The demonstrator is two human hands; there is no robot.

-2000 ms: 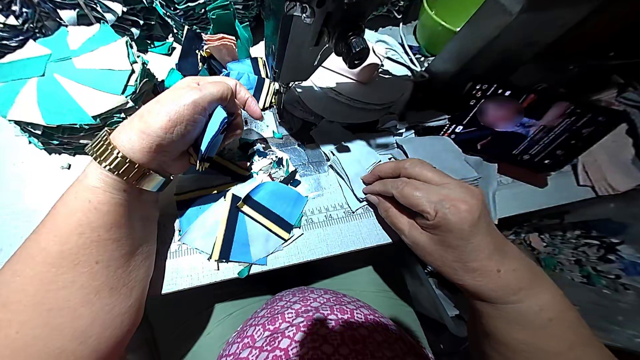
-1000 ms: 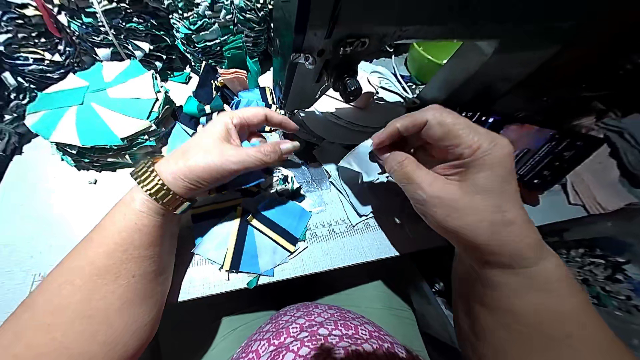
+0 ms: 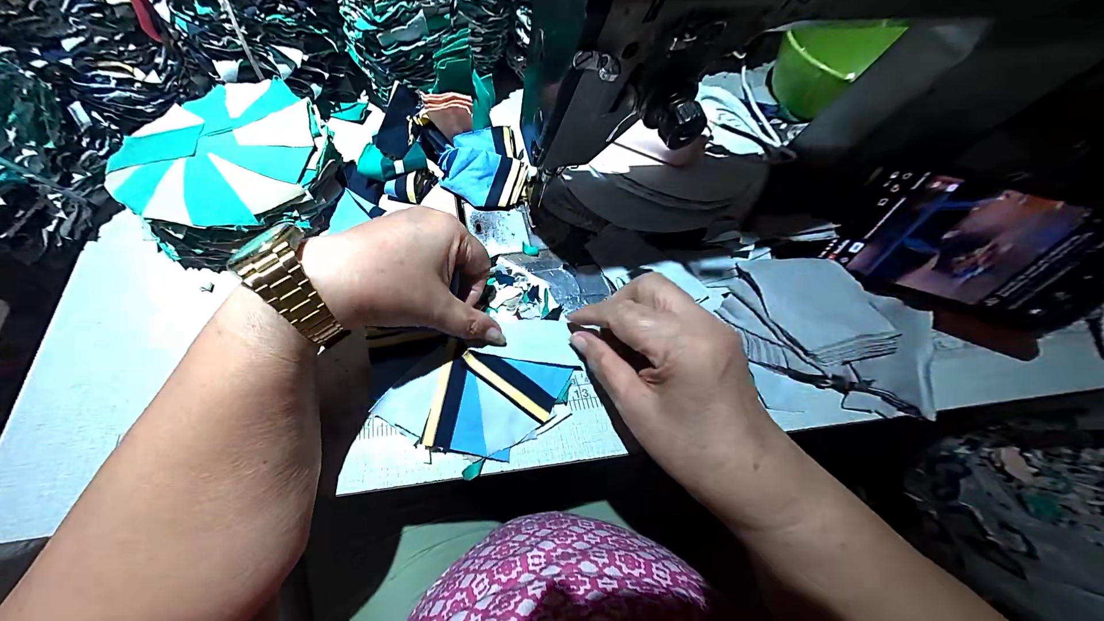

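Between my two hands lies a pale grey fabric piece [image 3: 535, 338], above a fan of blue, pale and navy-yellow striped wedges [image 3: 483, 401] on the machine bed. My left hand [image 3: 423, 276], with a gold watch on its wrist, has its thumb on the piece's left end; its other fingers are curled and partly hidden. My right hand [image 3: 664, 354] pinches the right end between thumb and forefinger. Behind my hands are the needle area of a sewing machine [image 3: 535, 177] and small scraps [image 3: 522, 293]. Right of my right hand is a stack of grey fabric pieces [image 3: 811, 310].
A pile of round green-and-white patchwork pieces [image 3: 216, 155] stands at the left. Blue striped bundles [image 3: 485, 166] lie left of the needle. A lit phone [image 3: 975, 237] and a green bucket [image 3: 832, 69] are at the right. Stacked scraps [image 3: 78, 86] fill the back left.
My right hand has brought a pale piece from the right side over to the fan of wedges. My left hand has come down onto its left end.
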